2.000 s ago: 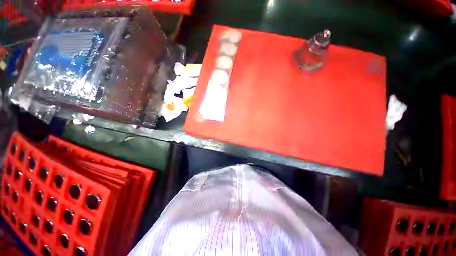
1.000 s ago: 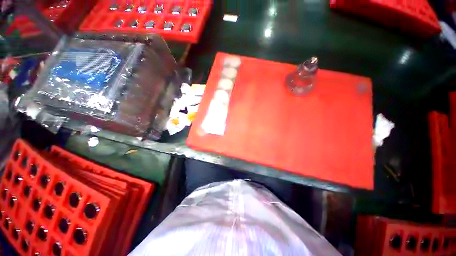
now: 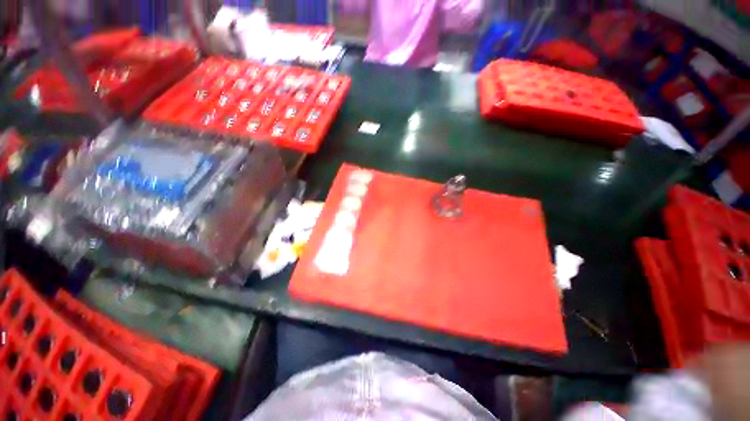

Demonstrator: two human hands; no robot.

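Note:
The flat red work mat point(image 3: 444, 271) lies on the bench in front of me. A row of pale round discs point(image 3: 352, 201) with a whitish strip point(image 3: 335, 251) runs along its left edge. A small clear glass bottle point(image 3: 449, 197) stands on its far part. My right hand point(image 3: 733, 380) is at the lower right edge, blurred and cut off, with a pale sleeve beside it, near the right-hand red trays point(image 3: 687, 255); its fingers and anything in them cannot be made out. My left hand is not in view.
A plastic-wrapped box point(image 3: 156, 205) and spotted papers point(image 3: 288, 234) lie left of the mat, a white tissue point(image 3: 567, 266) right. Red trays stand at lower left point(image 3: 62, 353), far left point(image 3: 255, 99) and far right point(image 3: 559, 94). A person in pink point(image 3: 403, 29) is across the bench.
The view has tilted up, so the mat and box sit lower and the far trays and pink-clothed person show. My right hand has come in at the lower right.

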